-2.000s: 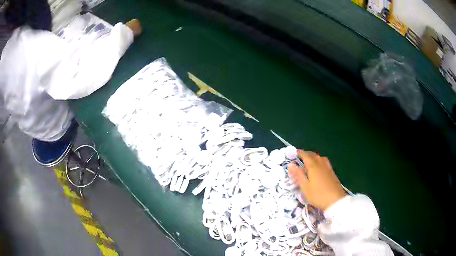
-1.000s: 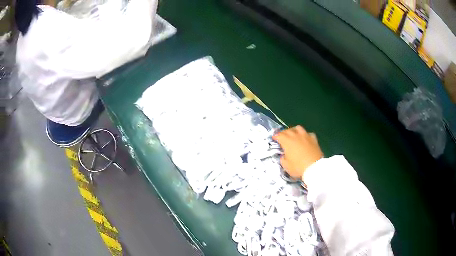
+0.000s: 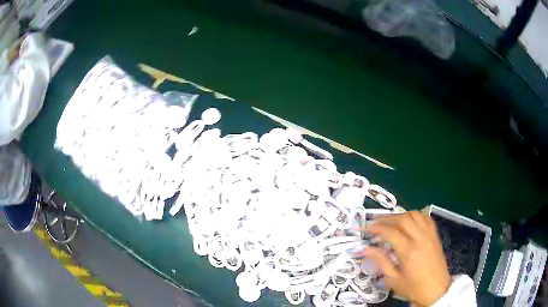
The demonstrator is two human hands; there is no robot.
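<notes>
A large heap of loose white coiled charging cables [image 3: 258, 192] lies on the green bench. A clear bag bulging with white coils [image 3: 114, 132] lies against its left end. My right hand [image 3: 411, 255] is palm down over the right end of the heap. Its fingers are bent among the coils and blurred, and whether they grip one cannot be told. A shallow parts tray [image 3: 485, 237] with dark contents lies just right of my hand, which partly hides it. My left hand is out of the picture.
White boxes [image 3: 529, 276] stand at the lower right. A crumpled clear polybag [image 3: 414, 24] lies on the far side. Another person's white sleeve [image 3: 24, 84] is at the left edge, near a white box [image 3: 57, 54]. Floor tape [image 3: 72, 270] and stool legs show lower left.
The view has swung right, bringing the parts tray and boxes into sight. My right hand has moved from beside the bag's open end to the right end of the heap.
</notes>
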